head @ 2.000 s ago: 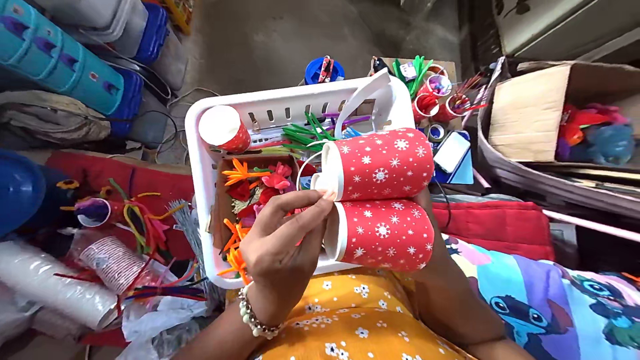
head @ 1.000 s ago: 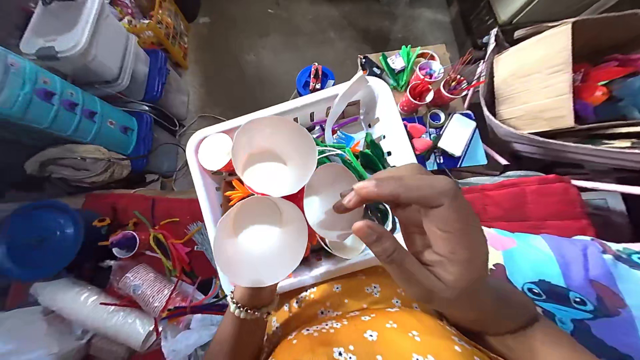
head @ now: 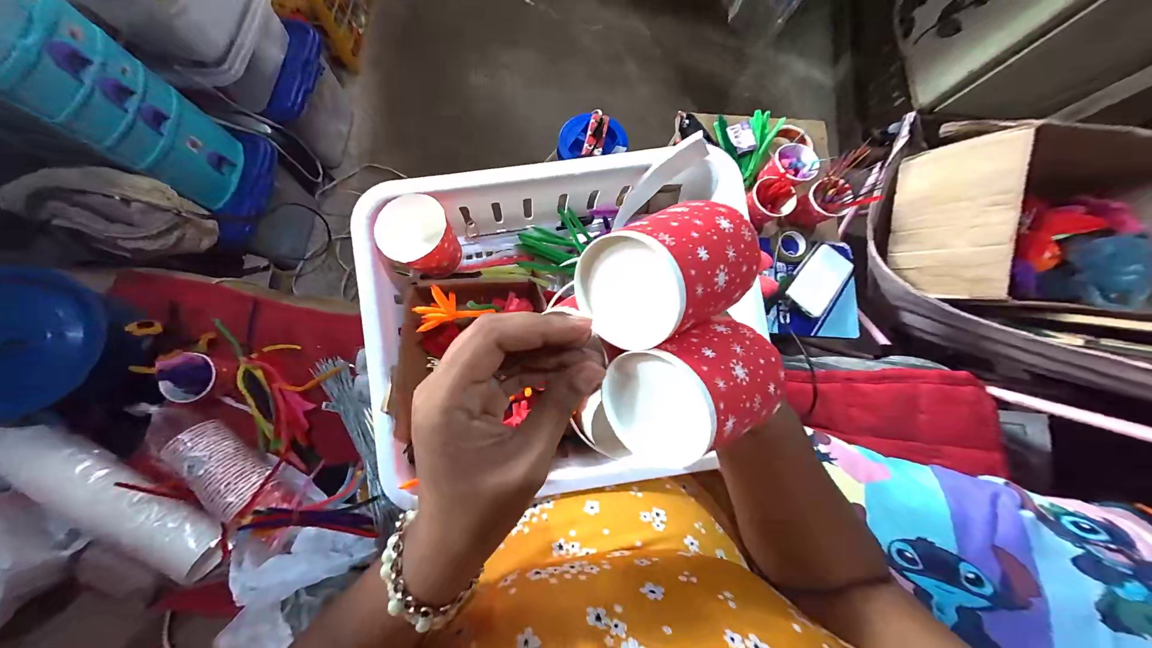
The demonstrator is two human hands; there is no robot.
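Note:
Two red paper cups with white snowflakes, an upper one (head: 715, 261) and a lower one (head: 742, 382), lie side by side above a white plastic basket (head: 382, 360), their round white ends facing left. Part of another cup (head: 601, 427) shows behind them. My left hand (head: 504, 396), wearing a beaded bracelet, has its thumb and fingers bent at the left edge of the cups; whether they pinch a rim is unclear. My right forearm (head: 796, 504) rises behind the cups, which hide my right hand that supports them. A white strip (head: 661, 180) sticks up behind the upper cup.
In the basket are a red cup (head: 418, 236), green pipe cleaners (head: 553, 245) and an orange pipe-cleaner flower (head: 443, 310). Cups of craft pieces (head: 774, 196) and a phone (head: 821, 281) lie beyond its right side. A cardboard box (head: 958, 211) is at right, a plastic-wrapped roll (head: 108, 504) at left.
The cups' wide open mouths faced the camera a second ago; now the cups lie sideways. My right hand was in front of them then and is now behind. My left hand has come up to their left edge.

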